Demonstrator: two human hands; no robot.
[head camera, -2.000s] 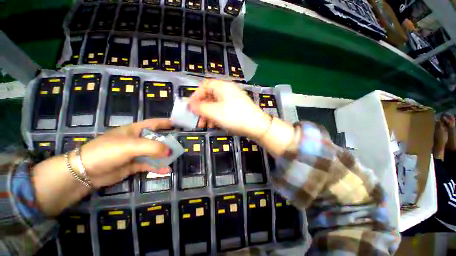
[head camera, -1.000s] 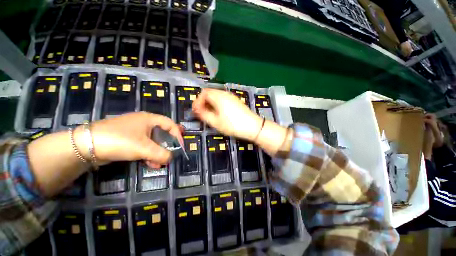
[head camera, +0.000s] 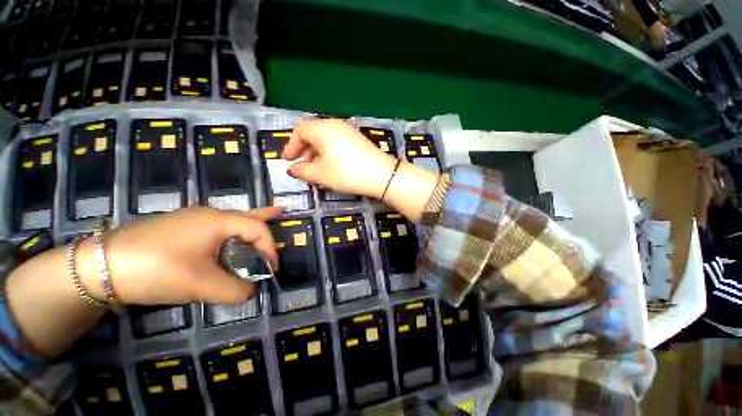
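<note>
A whitish blister tray (head camera: 480, 357) holds rows of black phone-like housings (head camera: 303, 361) with yellow marks and gold squares. My right hand (head camera: 338, 158) pinches a thin white insert plate (head camera: 286, 177) at its edge, over a housing in the top row. My left hand (head camera: 191, 256) grips a small grey stack of inserts (head camera: 244, 258) above the middle row, left of my right hand. The housing under the plate is partly hidden by the plate and my fingers.
A white foam box (head camera: 587, 215) lined with brown cardboard stands at the right with loose grey-white pieces (head camera: 656, 248). Some spare inserts (head camera: 557, 205) lie beside it. Another loaded tray (head camera: 248, 49) is beyond mine, by the green conveyor (head camera: 390, 85). A person's dark striped sleeve (head camera: 724, 280) is at far right.
The view has shifted, so the trays appear further left. A white plate now shows under my right fingers at the top-row housing. My left hand still holds the stack.
</note>
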